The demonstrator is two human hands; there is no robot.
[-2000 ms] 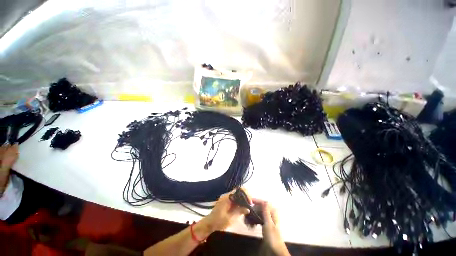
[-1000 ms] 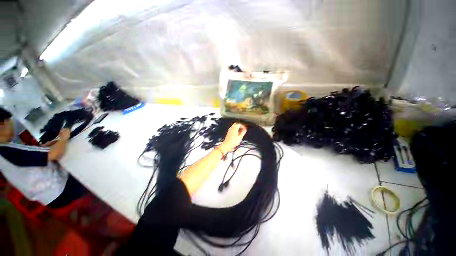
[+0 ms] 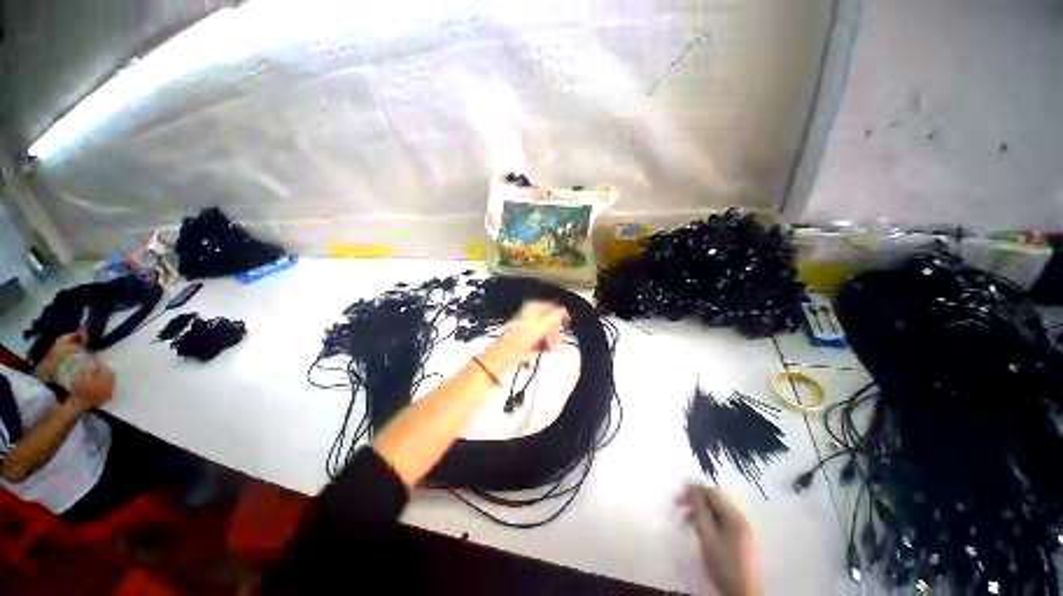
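Observation:
Loose black cables form a large ring [image 3: 597, 373] on the table in front of me, with small connectors bunched at its upper left. My left hand [image 3: 536, 331] reaches over the ring to its upper right part; the hand is blurred, and whether its fingers grip a cable is unclear. A few connector ends [image 3: 514, 399] lie inside the ring below it. My right hand [image 3: 717, 526] is low at the table's front, just below the spiky pile of black twist ties [image 3: 734, 431]. It is blurred, and I cannot tell if it holds anything.
A printed bag [image 3: 543, 239] stands at the back beside a black heap of bundles [image 3: 711, 274]. A yellow tape roll [image 3: 798, 390] and a blue-white packet [image 3: 824, 323] lie right of centre. A large cable mass [image 3: 956, 408] fills the right. Another person [image 3: 53, 437] works at far left.
Two seconds ago both hands held a small black coil at the front edge; it no longer shows in them. My left hand moved up over the ring; my right hand is back in view, further right.

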